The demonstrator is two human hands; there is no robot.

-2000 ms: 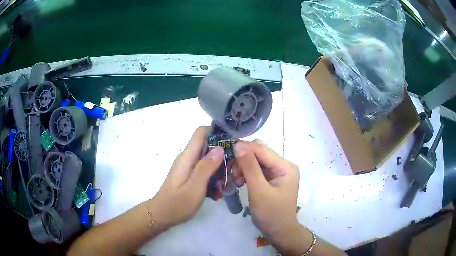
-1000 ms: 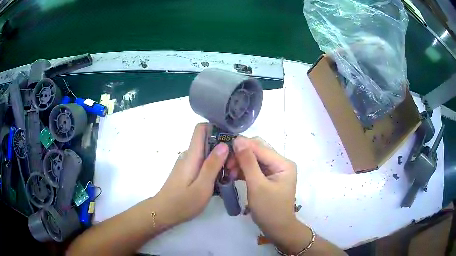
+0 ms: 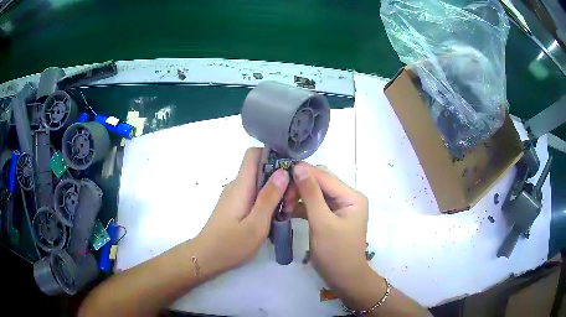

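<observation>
A grey fan housing is held over the white work sheet, its round head up and its spoked face turned right. My left hand grips the handle from the left, thumb on a small dark circuit board just below the head. My right hand pinches the board's right side with thumb and finger. The lower handle end, grey and rounded, sticks out below the hands. The fingers hide most of the handle's inside.
Grey housings, blue battery cells and green boards are heaped at left. A brown cardboard box with a clear plastic bag stands at right, grey housings beside it. An orange-brown piece lies near the front. A green belt runs behind.
The head first shifted left and turned its spoked face further right, then moved slightly back right. The fingers have closed in over the board, covering more of it, and the handle end stands more upright.
</observation>
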